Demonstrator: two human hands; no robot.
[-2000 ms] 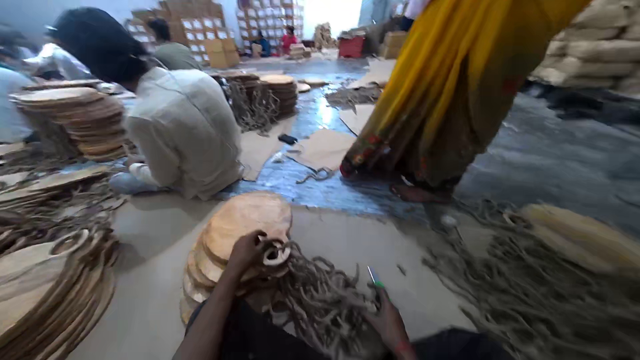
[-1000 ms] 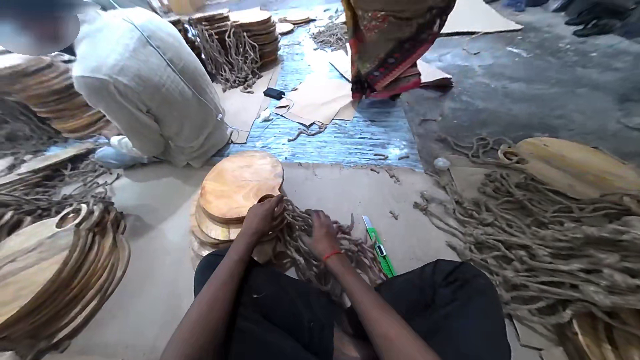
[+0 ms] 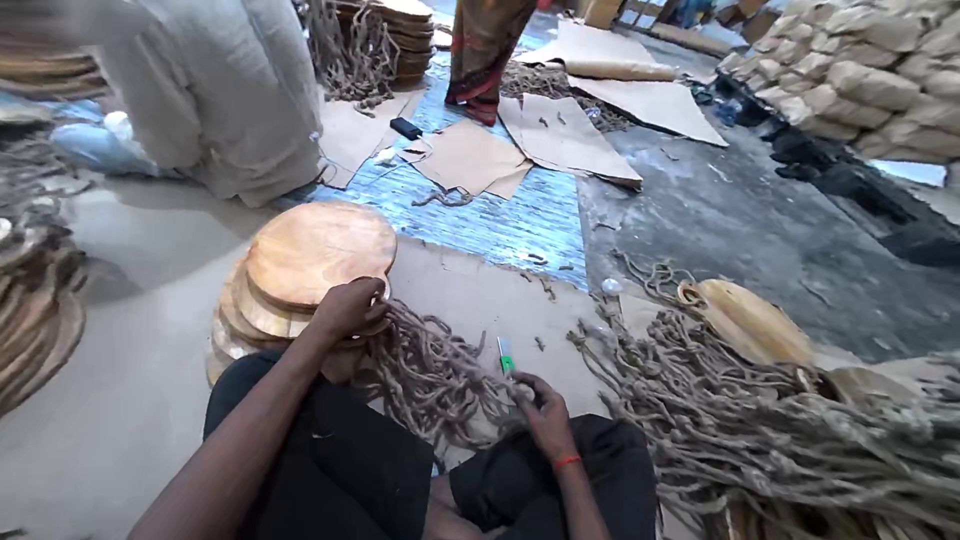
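Round wooden boards [image 3: 322, 251] lie stacked in front of my left knee. My left hand [image 3: 351, 309] closes on the ring-like handle at the top board's right edge, where grey-brown ropes [image 3: 427, 367] are attached and hang in a tangle. Drawn out to the right, a rope's knotted end is between the fingers of my right hand [image 3: 544, 411], which wears a red thread at the wrist. A green utility knife [image 3: 506, 363] with its blade out lies just beyond the right hand, its lower part hidden.
To the right is a heap of roped boards [image 3: 750, 427]. A seated person in a pale shirt [image 3: 225, 90] is at the front left, and a person stands farther off in a patterned garment [image 3: 480, 60]. Cardboard sheets [image 3: 469, 154] and a small black object [image 3: 406, 128] lie ahead.
My right hand has moved from the rope bunch by the boards out to the right, with a rope's end in its fingers. My left hand stays at the top board's edge.
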